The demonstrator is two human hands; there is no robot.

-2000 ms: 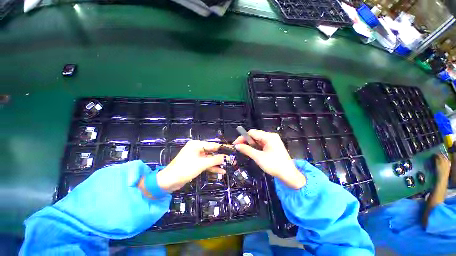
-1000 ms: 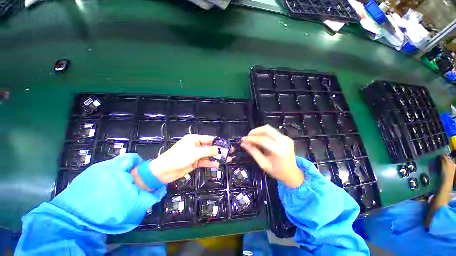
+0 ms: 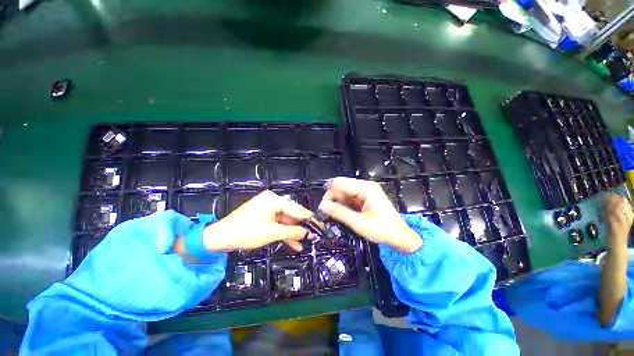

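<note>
My left hand (image 3: pixel 261 224) is over the left black blister tray (image 3: pixel 153 167), its fingers shut on a small dark module (image 3: pixel 314 228) with a shiny face. My right hand (image 3: pixel 365 211) is just right of the module, thumb and fingers bent close together. A small grey bit shows by its fingertips, too blurred to name; whether they grip something cannot be told. Modules with white patches, such as one module (image 3: pixel 334 270), sit in the tray's left column and near rows. My left sleeve and hand hide some pockets.
A second black pocketed tray (image 3: pixel 400 125) stands right of the first. Farther right are another tray stack (image 3: pixel 539 153), several round dark parts (image 3: pixel 575 237) and another person's hand (image 3: pixel 614 215). A loose dark module (image 3: pixel 60 89) lies on the green mat (image 3: pixel 201 69) at the far left.
The grey tool seen earlier in my right hand no longer shows clearly. Both hands moved slightly nearer the tray's near rows, and the held module turned. The view shifted slightly.
</note>
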